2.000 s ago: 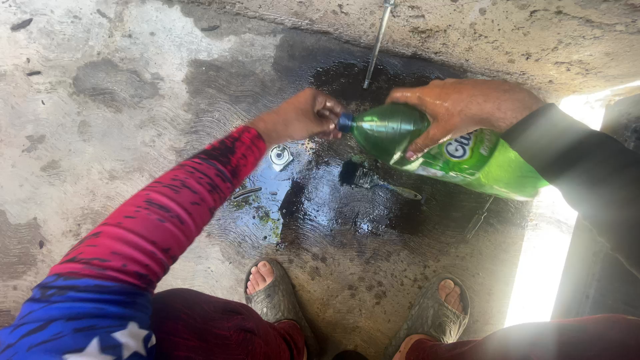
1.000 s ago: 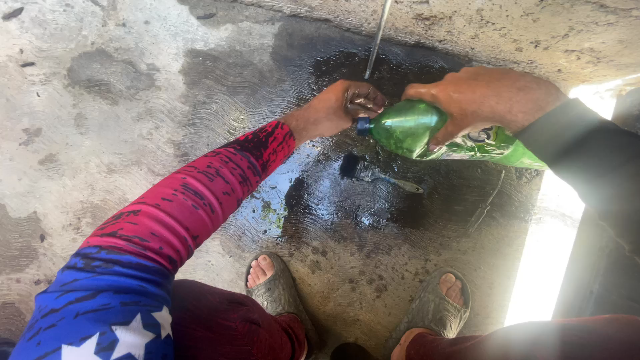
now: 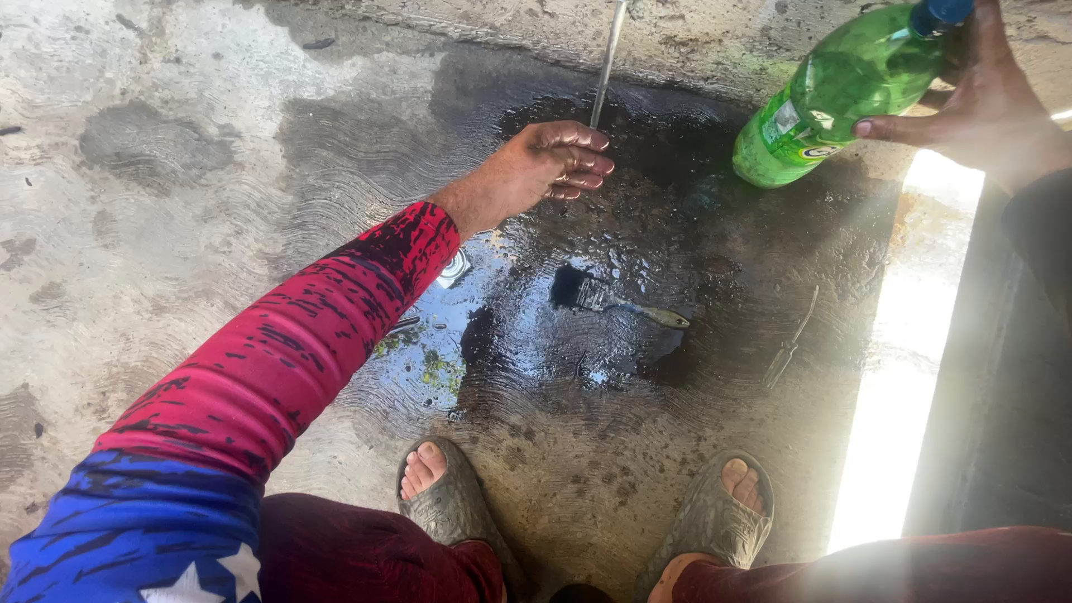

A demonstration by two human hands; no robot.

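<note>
A green plastic bottle [image 3: 837, 92] with a blue cap stands or hangs tilted at the upper right, its cap end toward the top edge. My right hand [image 3: 976, 113] is at its upper part, the thumb against the side; part of the fingers is hidden behind the bottle. Wet and holding nothing, my left hand [image 3: 561, 163] is over the dark puddle with its fingers apart, close to the lower end of a thin metal rod [image 3: 609, 63]. Below that hand a paintbrush [image 3: 620, 297] with dark bristles lies on the wet concrete.
A screwdriver-like thin tool [image 3: 791, 339] lies right of the brush. A small metal part [image 3: 454, 270] sits in the puddle, partly behind my left sleeve. My sandalled feet [image 3: 444, 490] are at the puddle's near side. A rough concrete ledge [image 3: 469, 18] runs along the top.
The bottle has moved up and right with my right hand, and its base now points down and left. My left hand has come away from the blue cap and its fingers have opened.
</note>
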